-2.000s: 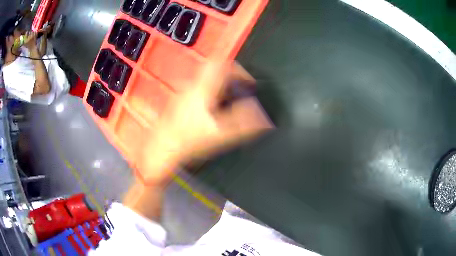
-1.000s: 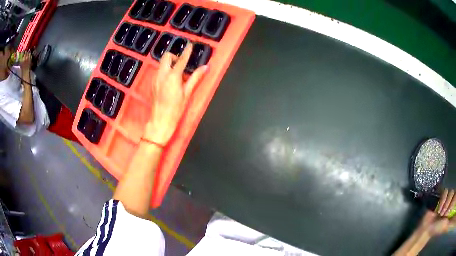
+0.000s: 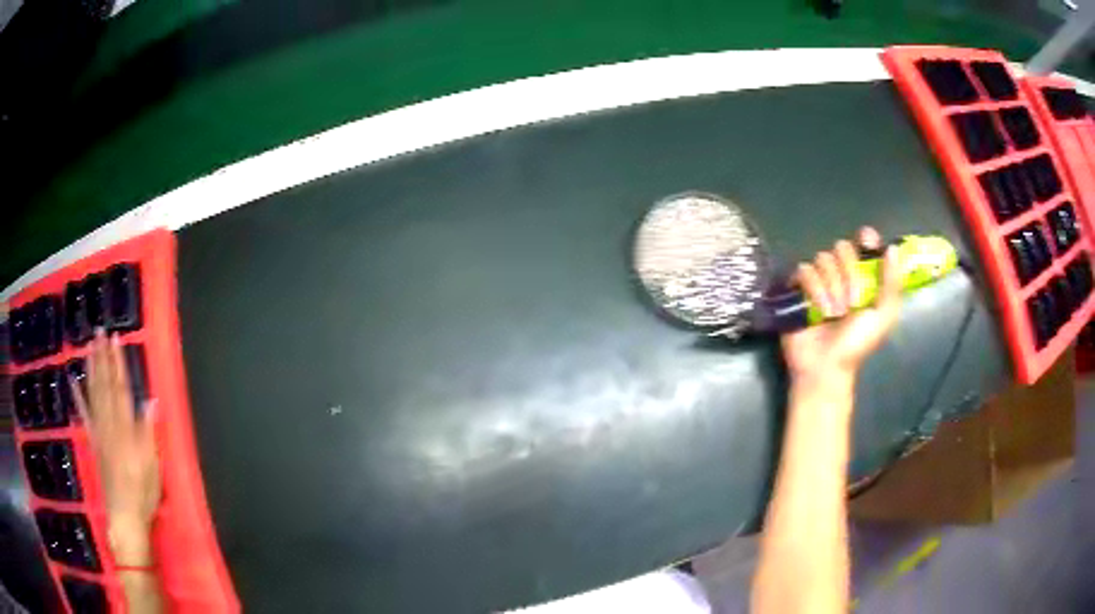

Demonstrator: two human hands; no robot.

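My right hand (image 3: 844, 306) is wrapped around the lime-green electric screwdriver (image 3: 895, 274). Its black nose points left at the near right rim of the round screw dish (image 3: 699, 262), which holds a silvery heap of screws. My left hand (image 3: 120, 438) lies over the left red-orange tray (image 3: 180, 480), fingers spread at the black housings (image 3: 106, 300). Its fingertips touch or cover a housing in the second row; whether they grip it cannot be told.
The dark green work surface (image 3: 420, 348) has a white edge strip (image 3: 504, 110) at its far side. More red-orange trays with black housings (image 3: 1023, 348) stand at the right. A cardboard box (image 3: 949, 468) is below the right edge. A thin black cord trails from the screwdriver.
The view has swung right, bringing the dish to the middle and the right trays into view. My right hand with the screwdriver now shows fully at the dish. My left hand remains over the left tray.
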